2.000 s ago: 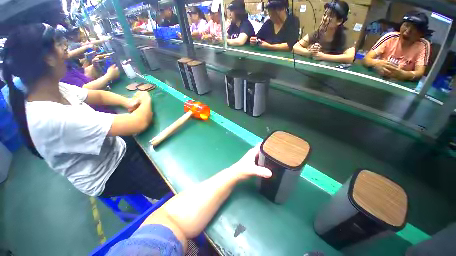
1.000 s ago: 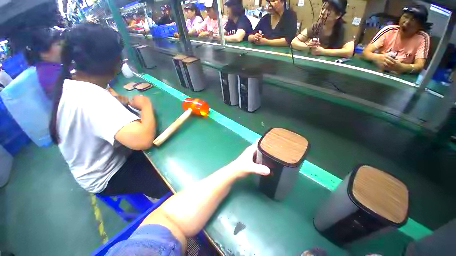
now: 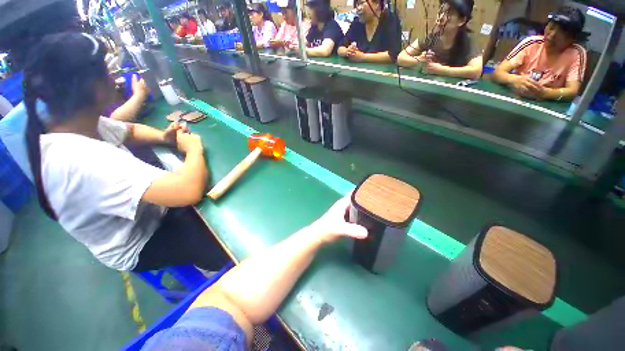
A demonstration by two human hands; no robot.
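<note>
My left hand holds the left side of an upright grey speaker cabinet, thumb on its front; its other fingers are largely hidden. A wood-grain top cover lies on this cabinet. A second grey cabinet, also with a wood-grain cover, stands nearer at right, with no hand on it. A small skin-toned patch shows at the bottom edge, right of centre; it may be part of my right hand, but its state cannot be told.
An orange-headed mallet lies on the green bench at left. A neighbouring worker sits beyond, near loose covers. Paired cabinets stand on the belt behind the bright green rail. A blue crate edge shows below my left arm.
The neighbouring worker turned and leaned, then moved back. The paired cabinets on the belt have shifted slightly left. My left hand stays on the same cabinet.
</note>
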